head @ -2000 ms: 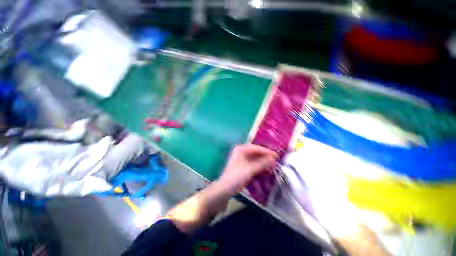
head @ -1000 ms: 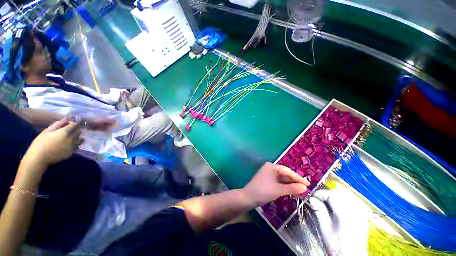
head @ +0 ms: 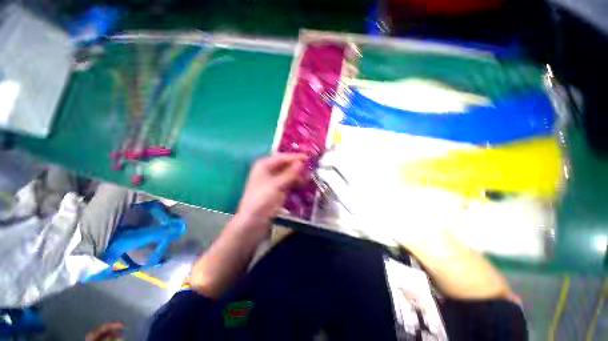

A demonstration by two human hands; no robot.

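The frame is blurred. My bare left hand (head: pixel 270 178) is over the front of the magenta housing compartment (head: pixel 317 93), thumb and fingers pinched together; whether a housing is between them cannot be made out. My right forearm reaches in from the lower right; my right hand (head: pixel 360 193) is a washed-out white shape in the glare just right of my left fingertips, its fingers and hold unclear. In the divided tray (head: pixel 288 110), blue wires (head: pixel 453 120) lie beyond yellow wires (head: pixel 493 166). The white area nearest me is overexposed.
Finished harnesses (head: pixel 143 154) lie on the green bench (head: pixel 227 126) left of the tray, magenta ends toward me. A white box-like device (head: pixel 33 73) stands at the far left. Blue stool (head: pixel 150 236), another person's pale clothing (head: pixel 40 220) and part of a hand (head: pixel 105 332) show lower left.
The view has swung right and blurred since one second ago, so tray and harnesses sit further left. My right forearm now shows. My left hand is still pinched over the housing compartment.
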